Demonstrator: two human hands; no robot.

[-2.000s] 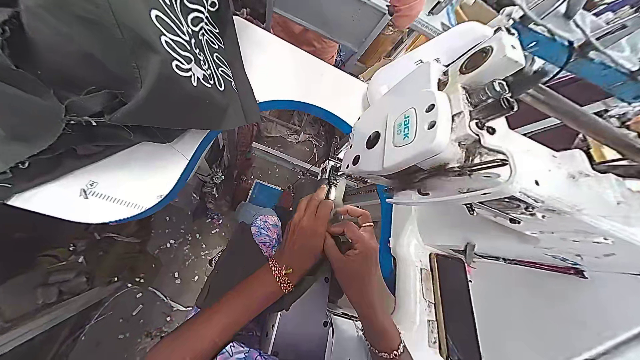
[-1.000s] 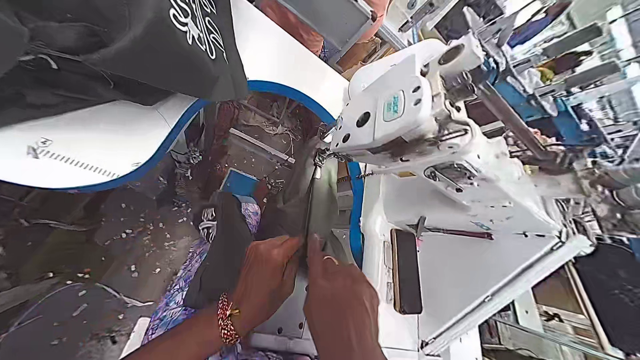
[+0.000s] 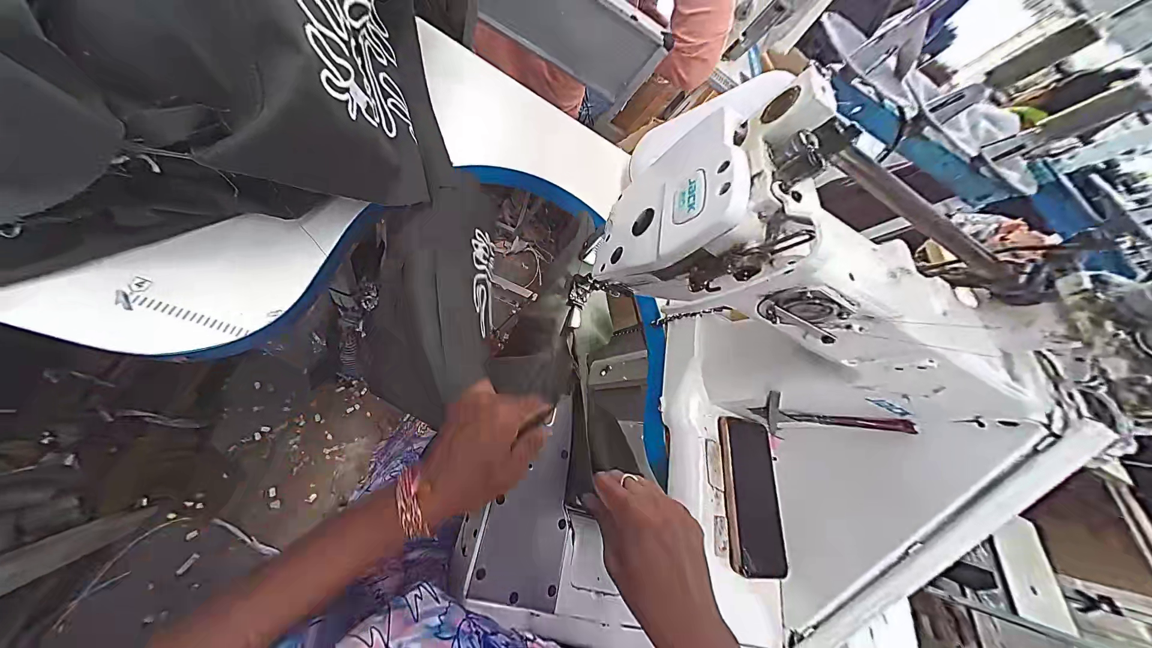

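A white Jack sewing machine (image 3: 688,193) stands right of centre, its needle and presser foot area (image 3: 580,292) above a strip of dark fabric (image 3: 598,441). My right hand (image 3: 643,531), with a ring, grips the lower end of that strip. Left of it, my left hand (image 3: 486,450), with a beaded bracelet, is blurred; its fingers are curled at the edge of a dark cloth piece with white embroidery (image 3: 432,297). Whether it pinches that cloth is unclear. More dark embroidered fabric (image 3: 225,99) lies heaped on the white table at the upper left.
A smartphone (image 3: 756,495) and a red-handled tool (image 3: 837,421) lie on the machine's bed side. The white tabletop (image 3: 207,279) has a blue curved edge around an opening. A person in orange (image 3: 702,45) is beyond the machine. Scraps litter the floor (image 3: 297,450).
A dark embroidered piece now hangs from the table edge towards my left hand. Both hands were up by the needle two seconds ago and are now lower, nearer me, and farther apart.
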